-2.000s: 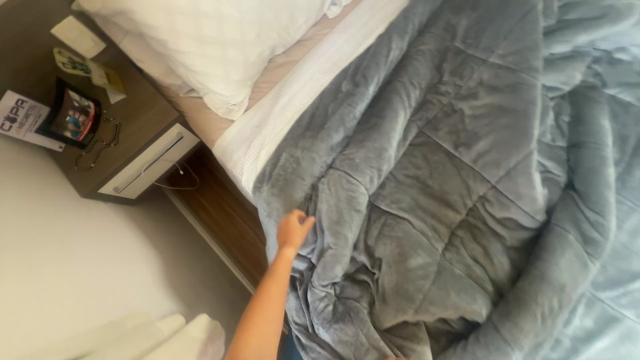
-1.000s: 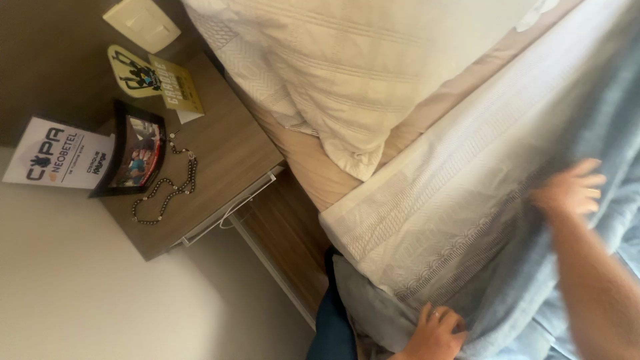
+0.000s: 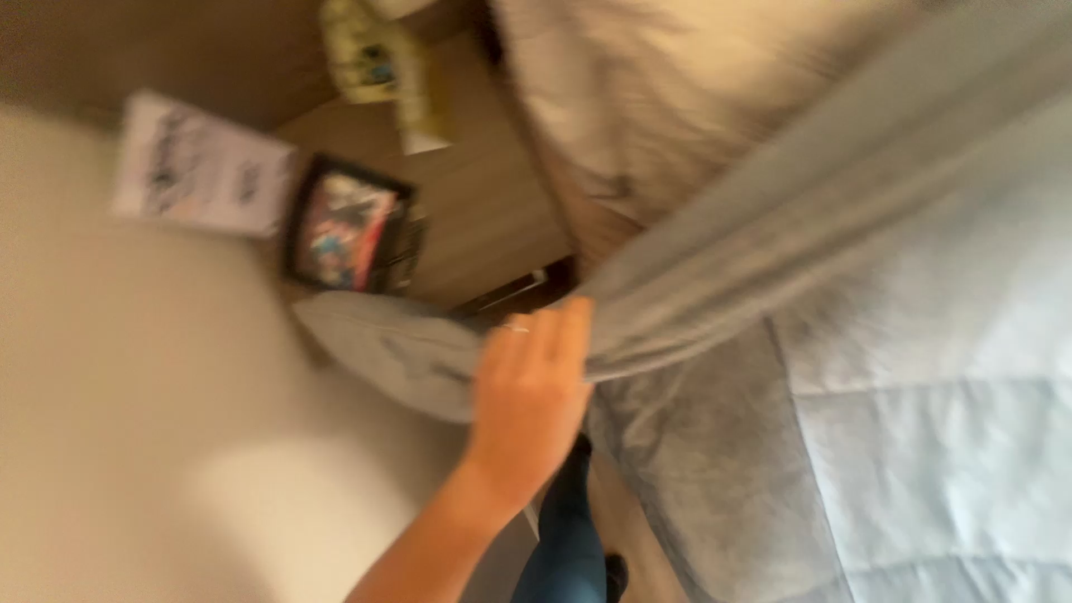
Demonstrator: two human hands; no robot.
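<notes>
My left hand (image 3: 532, 385), with a ring on one finger, is closed on the edge of the grey plush comforter (image 3: 712, 243). The gripped edge is pulled into a taut fold that runs from the hand to the upper right. A loose end of it hangs left of the hand, by the nightstand. Lower on the right lies more of the comforter, grey beside a quilted light blue area. A pale pillow (image 3: 687, 75) is partly covered by the raised fold. My right hand is out of view.
At the upper left, a wooden nightstand (image 3: 494, 193) holds a dark-framed photo (image 3: 343, 230), a white card with writing (image 3: 201, 172) and a yellow item (image 3: 360, 59). The wall is at left. My leg (image 3: 565, 536) stands beside the bed.
The comforter edge has been lifted and drawn up toward the pillow, over the white sheet that showed a second ago. My right hand, seen then on the comforter, has left the view.
</notes>
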